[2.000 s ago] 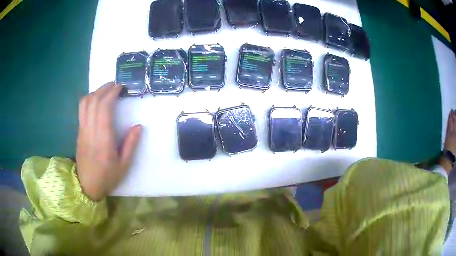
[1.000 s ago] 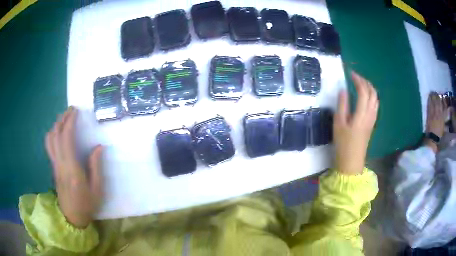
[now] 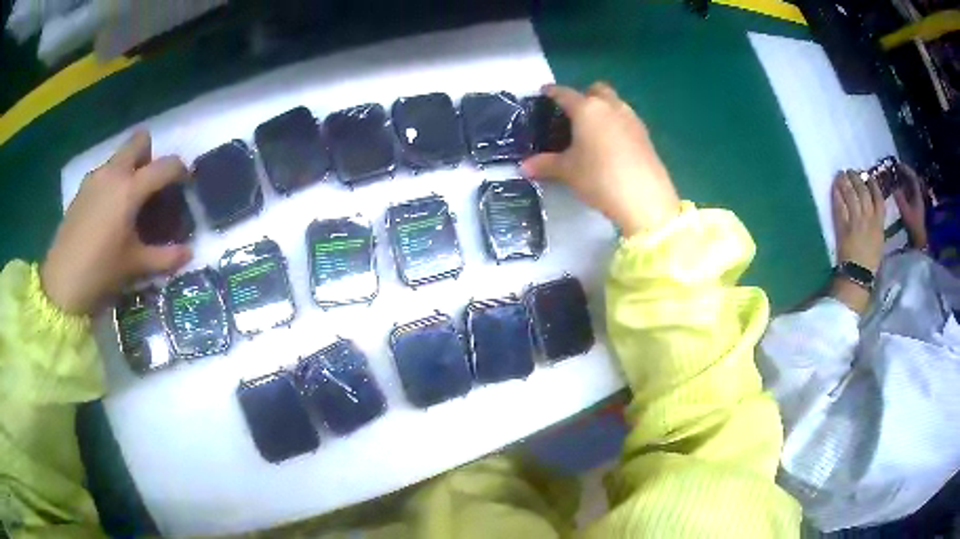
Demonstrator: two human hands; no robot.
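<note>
Dark watch heads without straps lie in three rows on a white foam pad point(image 3: 179, 453). My left hand point(image 3: 111, 226) has its thumb and fingers around the leftmost watch head point(image 3: 164, 218) of the far row. My right hand point(image 3: 605, 153) has its thumb and fingers around the rightmost watch head point(image 3: 548, 124) of that row. Both hands partly cover these watches. The far row's faces are dark, and one watch point(image 3: 427, 130) has a white dot. The middle row point(image 3: 343, 260) shows green text. The near row point(image 3: 430, 358) looks dark, with shiny film on some faces.
A green mat point(image 3: 674, 126) surrounds the pad, with yellow tape point(image 3: 63, 97) at the far left. At right, a person in a white smock point(image 3: 874, 390) handles a small watch-like item beside another white pad point(image 3: 805, 105). White slabs point(image 3: 79, 26) lie at top left.
Both hands have moved from the pad's sides to the ends of the far row and closed around its end watches. The view has shifted and turned, bringing the whole far row in.
</note>
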